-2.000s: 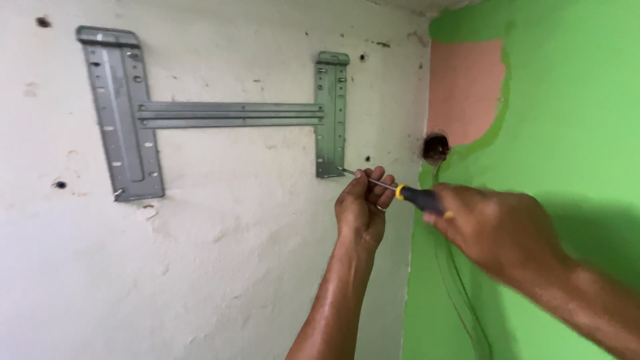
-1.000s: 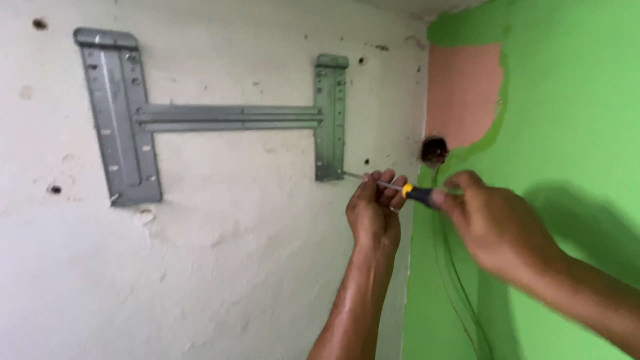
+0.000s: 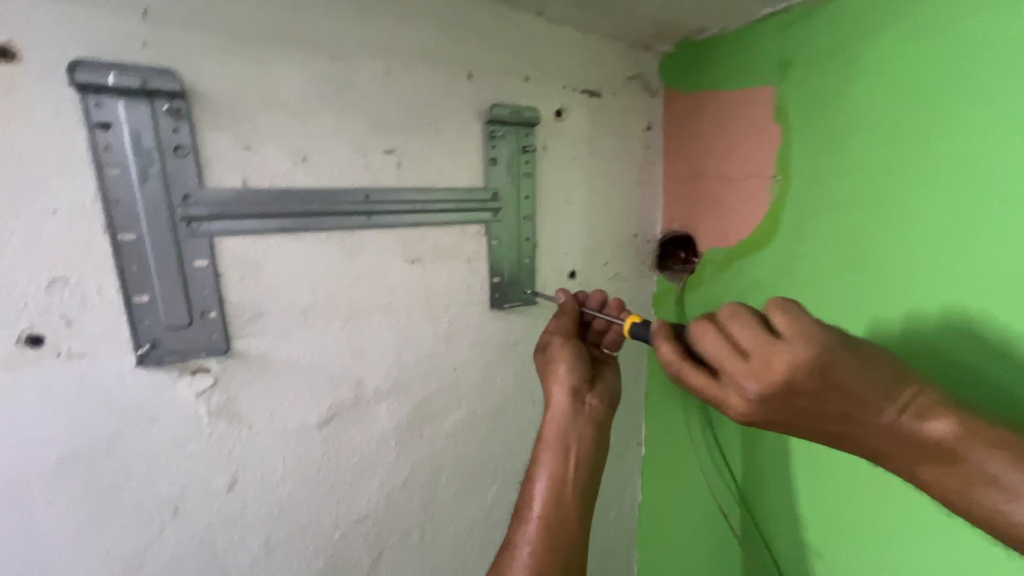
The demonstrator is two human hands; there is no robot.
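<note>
A galvanized steel mounting bracket (image 3: 344, 210) shaped like an H lies flat against the white wall. My right hand (image 3: 744, 360) grips the black and yellow handle of a screwdriver (image 3: 638, 328). Its shaft runs left and slightly up to a screw (image 3: 530, 294) near the lower right corner of the bracket's right plate; the contact at the tip is too small to tell. Around the shaft, my left hand (image 3: 580, 344) steadies it between thumb and fingers. Another screw (image 3: 144, 350) sits at the lower left corner of the left plate.
The white wall (image 3: 360, 448) meets a green wall (image 3: 880, 200) at a corner on the right. A ragged dark hole (image 3: 678, 256) opens at that corner, with thin cables (image 3: 724, 472) hanging below it. Several small drilled holes mark the white wall, one (image 3: 572, 274) just above my left hand.
My right hand has shifted its grip on the screwdriver handle. The screwdriver stays at the lower right corner of the bracket, with my left hand at its shaft throughout.
</note>
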